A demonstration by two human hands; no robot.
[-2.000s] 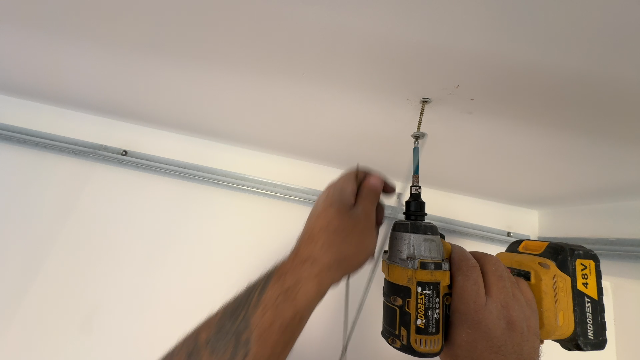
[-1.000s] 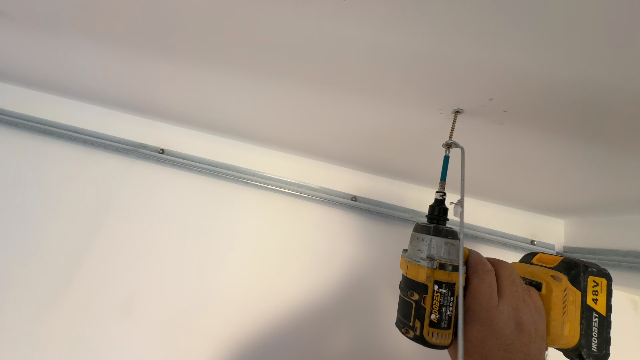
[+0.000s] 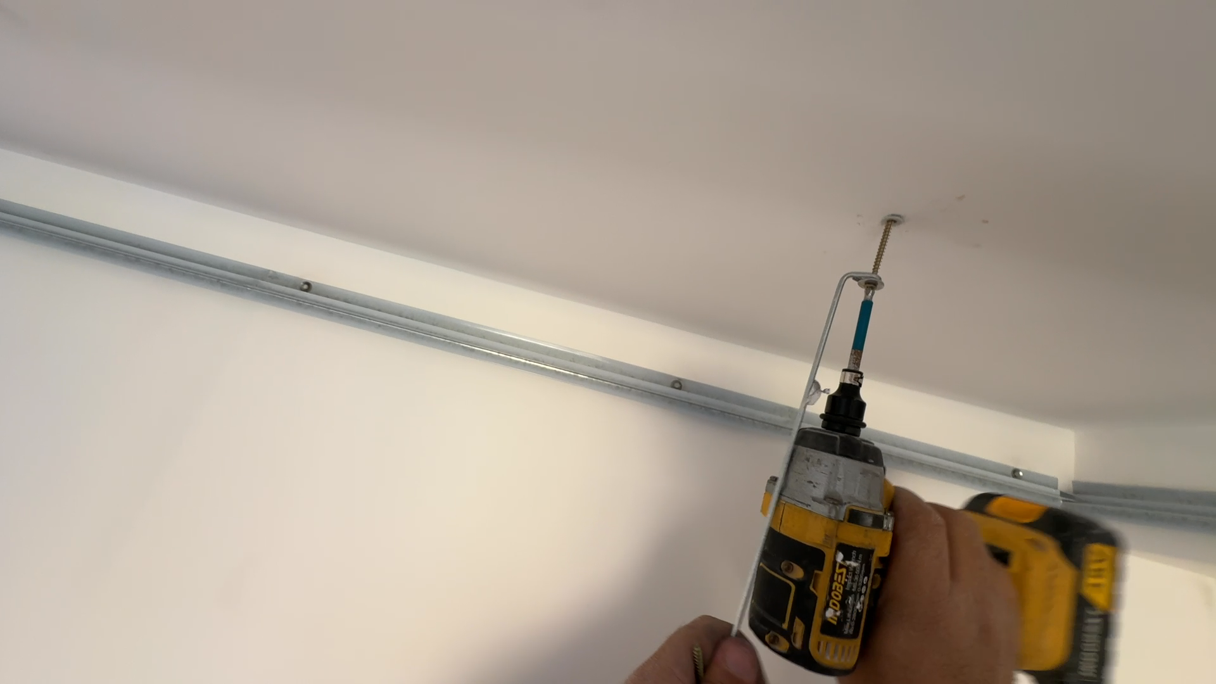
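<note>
My right hand (image 3: 936, 594) grips the handle of a yellow and black Indobest cordless impact driver (image 3: 822, 551) that points up. A driver bit with a blue sleeve (image 3: 863, 325) meets the lower end of a long screw (image 3: 883, 249), whose top reaches a washer (image 3: 893, 219) at the ceiling. A thin metal hanger rod (image 3: 823, 340) has its bent top at a second washer (image 3: 868, 281) low on the screw. At the bottom edge, my left hand (image 3: 708, 655) pinches the rod's lower part, and a threaded screw (image 3: 698, 662) shows between its fingers.
A galvanized metal wall track (image 3: 494, 351), fixed with several screws, runs along the white wall below the ceiling (image 3: 532, 142). Another track (image 3: 1140, 499) continues past the corner at the right. Small marks dot the ceiling near the upper washer.
My left hand, raised beside the driver two seconds ago and out of view one second ago, is now low at the rod. The rod has swung from the driver's right side to its left.
</note>
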